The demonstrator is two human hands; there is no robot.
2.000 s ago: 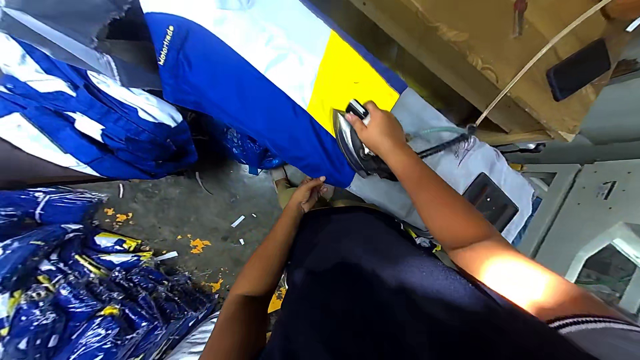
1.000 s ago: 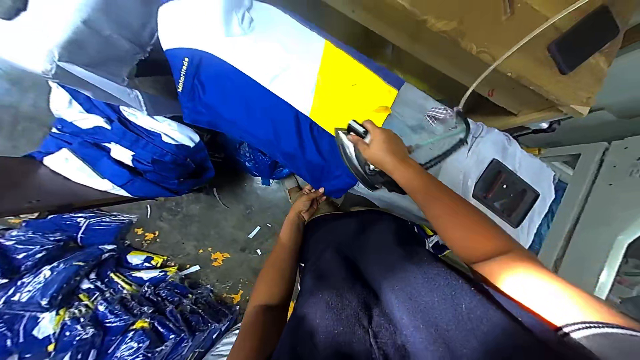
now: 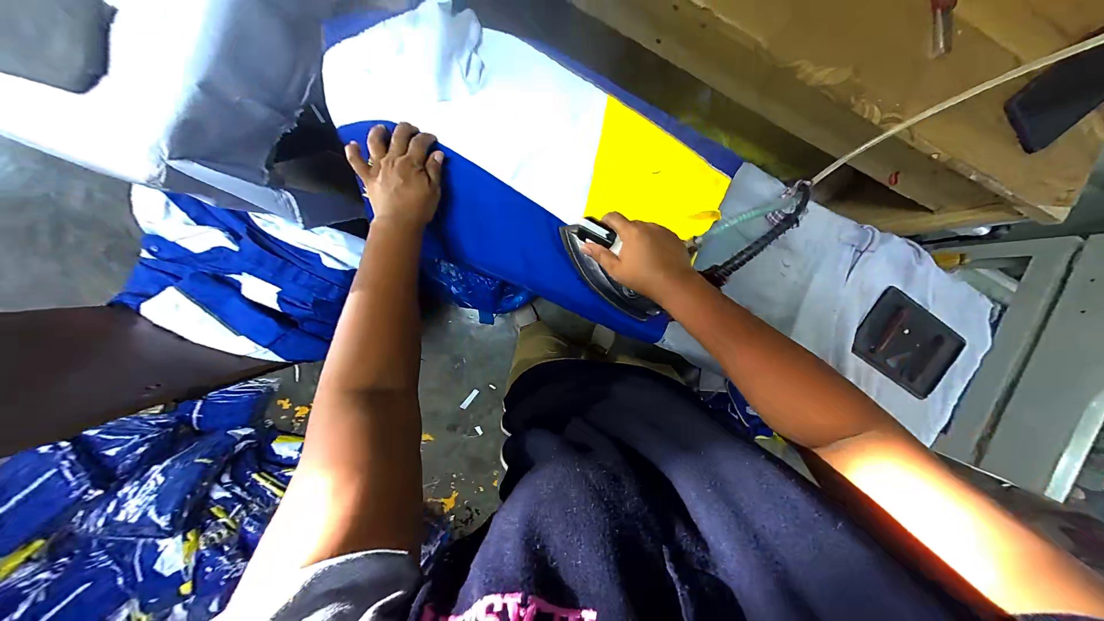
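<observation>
A blue, white and yellow garment [image 3: 509,203] lies spread on a narrow ironing board [image 3: 776,293] covered in pale cloth. My right hand [image 3: 642,254] grips the handle of an electric iron [image 3: 595,276], whose soleplate rests on the blue part near the yellow panel. From the iron a dark sleeved cord [image 3: 759,246] runs up to the right. My left hand [image 3: 401,177] lies on the garment's far left end with its fingers spread, over the border of blue and white, holding nothing.
A dark rectangular plate [image 3: 908,341] sits on the board's right end. A wooden table [image 3: 862,95] with a phone [image 3: 1056,99] stands at upper right. Folded blue and white garments [image 3: 250,276] are at left, above plastic-wrapped garments [image 3: 129,509]. Scraps [image 3: 468,398] litter the floor.
My left hand has moved from near my waist, at the board's near edge, up and left onto the garment's blue part. My right hand still holds the iron near the yellow panel.
</observation>
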